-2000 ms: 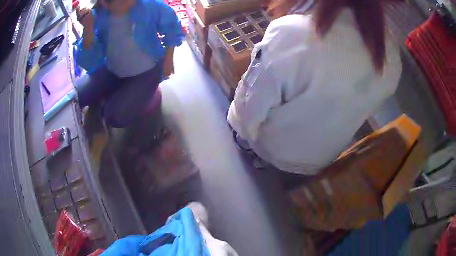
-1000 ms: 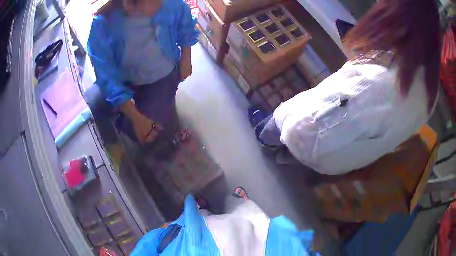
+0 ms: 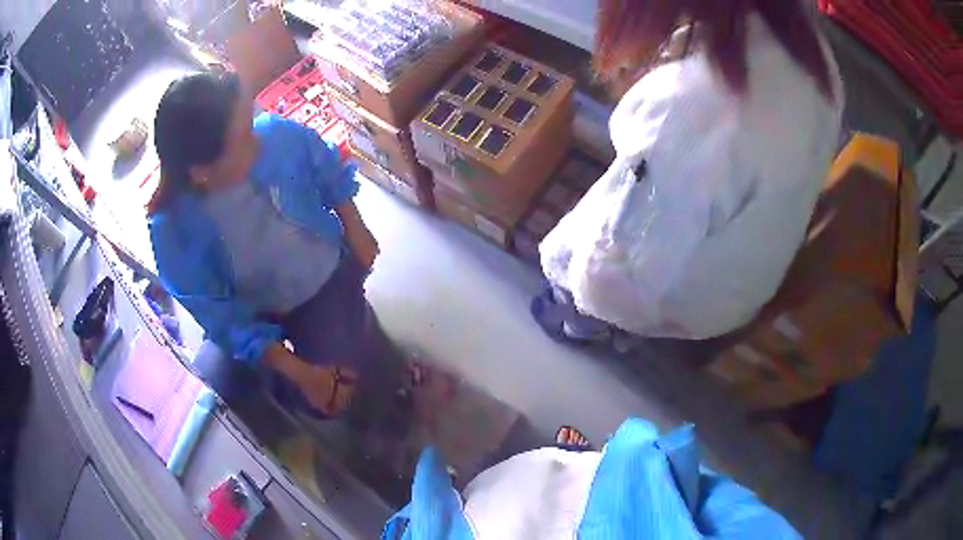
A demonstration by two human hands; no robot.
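Observation:
Neither of my hands is in the picture; only my blue smock (image 3: 644, 485) over a light shirt shows at the bottom edge. In front of me on the left is a person in a blue smock (image 3: 280, 227), with one hand low at the front. On the right a person in white (image 3: 707, 200) is bent with the back towards me. Between them, at the back, an open carton (image 3: 496, 158) holds a grid of dark rectangular modules with yellow edges.
Clear plastic trays (image 3: 385, 37) sit on another carton. Red trays (image 3: 301, 100) lie behind the person in blue. A large open brown carton (image 3: 813, 316) stands at right. A bench with a purple-pink sheet (image 3: 158, 396) and pen runs along the left.
The view has shifted, showing more of the back and the clear trays. The person in blue now shows the head turned to the side. The bench modules have left the view.

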